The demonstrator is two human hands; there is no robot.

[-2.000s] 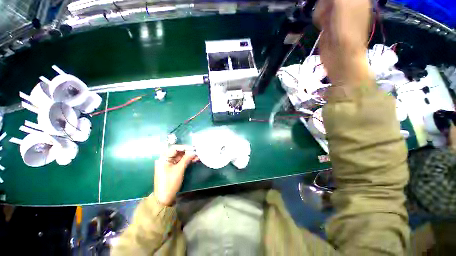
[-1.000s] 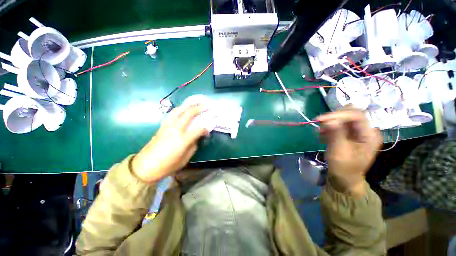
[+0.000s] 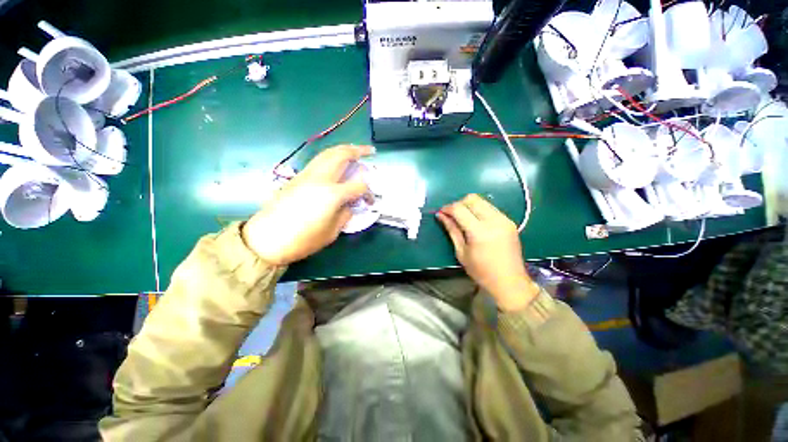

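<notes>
A white plastic housing (image 3: 399, 197) lies on the green bench in front of me. My left hand (image 3: 313, 207) rests over its left part and grips it, hiding some of it. My right hand (image 3: 484, 242) is just right of the housing, thumb and finger pinched on a thin red lead wire (image 3: 432, 211) that points toward the housing. The wire's far end by the housing is too small to make out.
A screw feeder (image 3: 423, 69) stands behind the housing, beside a black electric screwdriver (image 3: 518, 34). White housings cluster at left (image 3: 60, 129) and, with wires and a white cable, at right (image 3: 639, 155). A small wired component (image 3: 257, 72) lies behind left. A person's checked sleeve shows at right.
My right hand has come down from the upper right and moved left to the housing with the red lead. My left hand has stayed on the housing. The view has shifted down toward the bench.
</notes>
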